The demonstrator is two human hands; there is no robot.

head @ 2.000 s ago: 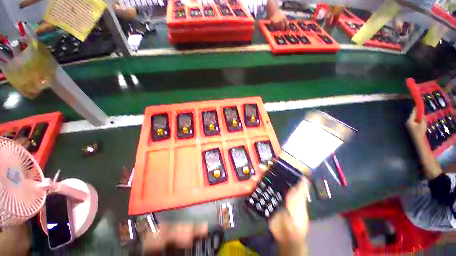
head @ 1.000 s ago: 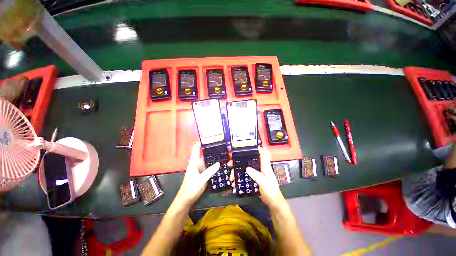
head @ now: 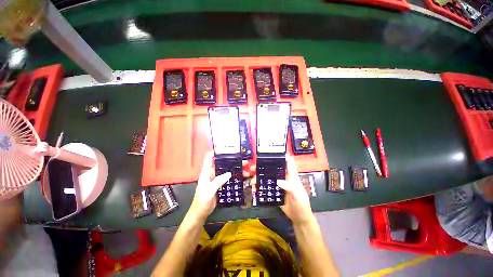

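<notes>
My left hand [head: 208, 184] holds an open flip phone [head: 227, 154] by its keypad half, thumb on the keys. My right hand [head: 292, 190] holds a second open flip phone [head: 272, 151] the same way, thumb at the right edge of its keypad. Both upper screens glow white. The phones are upright side by side over the front of the red phone tray [head: 174, 176]. Closed flip phones [head: 236, 86] fill the tray's back row. One closed phone [head: 301, 134] lies in the front right pocket, and another is partly hidden between the held phones. The front left pockets are empty.
Small brown-grey rectangles, perhaps batteries [head: 163, 200], lie along the bench edge. Two red pens [head: 382, 153] lie right of the tray. A pink fan [head: 89, 178] with a smartphone [head: 63, 190] on its base stands left. Other red trays [head: 474, 121] are at both sides. A person's sleeve [head: 466, 208] shows at right.
Since the earliest frame, both phones have come together over the tray's front. Since one second ago, the right phone has moved slightly right and both stand straighter; my right thumb has moved to the keypad's edge.
</notes>
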